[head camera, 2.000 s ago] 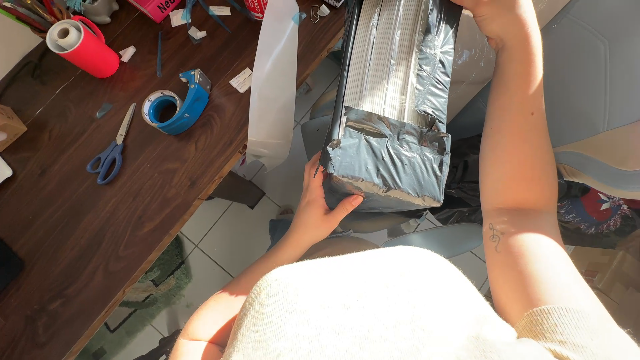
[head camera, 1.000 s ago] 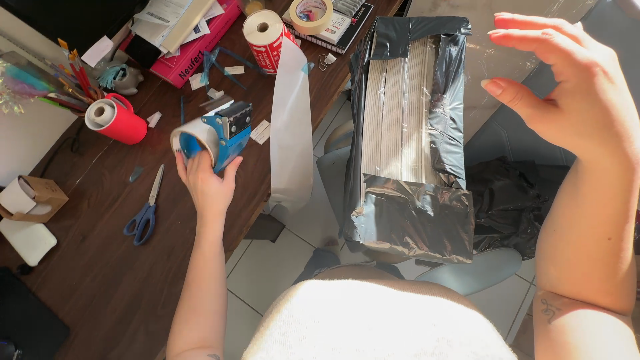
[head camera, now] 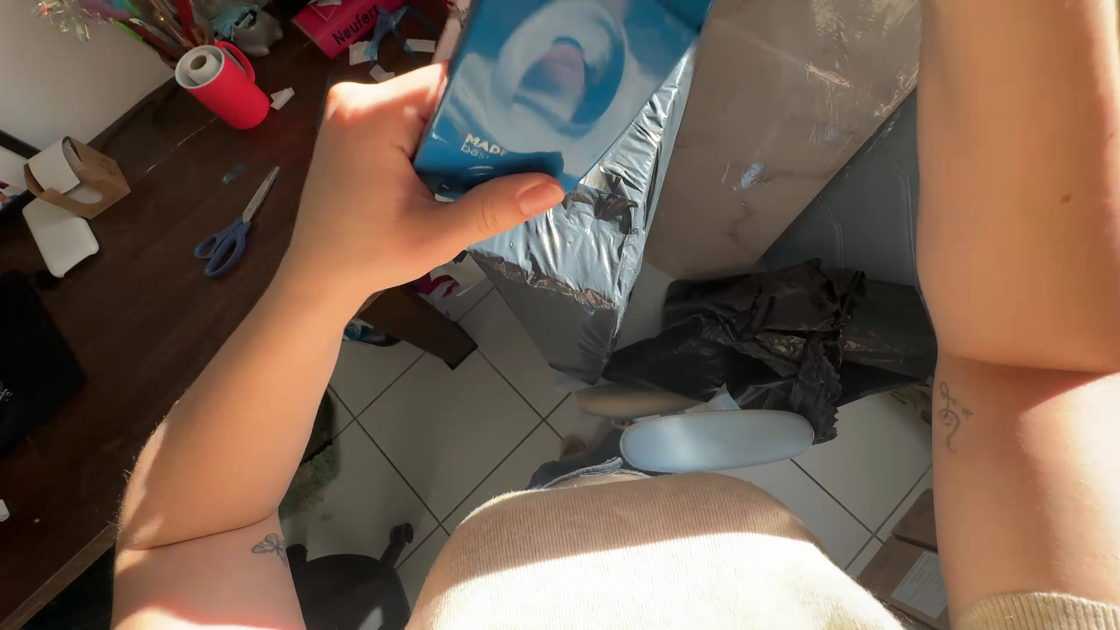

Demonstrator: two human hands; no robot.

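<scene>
My left hand (head camera: 394, 184) grips a blue tape dispenser (head camera: 534, 96) at the top centre, its thumb across the lower edge. Behind and below the dispenser, a package wrapped in black plastic (head camera: 569, 262) shows its near end, tilted; the rest of it is mostly hidden. My right arm runs up the right side, and the right hand is outside the view. Blue-handled scissors (head camera: 233, 236) lie partly spread on the dark wooden desk (head camera: 157, 297), left of my left hand.
A red mug (head camera: 226, 87), a small cardboard box (head camera: 80, 175) and a white device (head camera: 59, 236) stand or lie on the desk. Crumpled black plastic (head camera: 770, 332) is right of the package. A grey chair armrest (head camera: 717, 440) is near my body.
My left hand has brought the tape dispenser from the desk to above the package. My right hand has moved out of view. The package has tilted.
</scene>
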